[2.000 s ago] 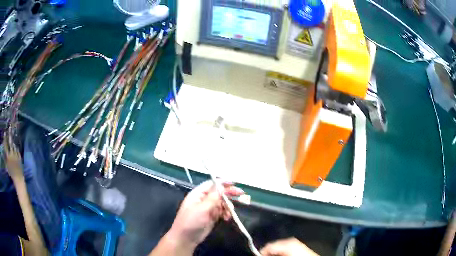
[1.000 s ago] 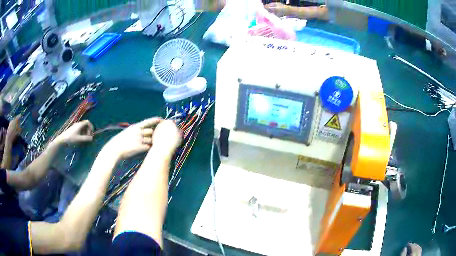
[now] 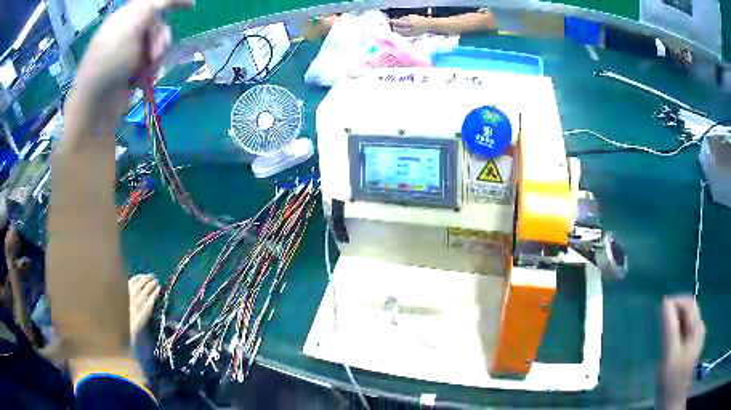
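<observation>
My left hand (image 3: pixel 140 40), slightly blurred, is raised at the upper left. It is closed on a wire bundle (image 3: pixel 164 156) of thin red, black and pale strands, which hangs down to the harness pile. My right hand (image 3: pixel 681 328) is low at the right edge with curled fingers; whether it holds anything cannot be told. Between them stands the cream taping machine (image 3: pixel 417 232) with a lit screen (image 3: pixel 404 169) and an orange winding head (image 3: pixel 533 264). A pile of multicoloured harnesses (image 3: pixel 248 280) lies left of it.
A white fan (image 3: pixel 266 120) stands behind the pile. A pale cable (image 3: pixel 331 296) runs down the machine's left front. Blue trays (image 3: pixel 489 61), plastic bags (image 3: pixel 361 48) and another person's arms (image 3: pixel 441 22) are behind. Another person's hand (image 3: pixel 144 300) is at the left bench edge. White sticks (image 3: pixel 689 120) lie far right.
My left hand has moved from the harness pile up and left, lifting a bundle. My right hand has risen further into view. The other person's arms have drawn back from the pile.
</observation>
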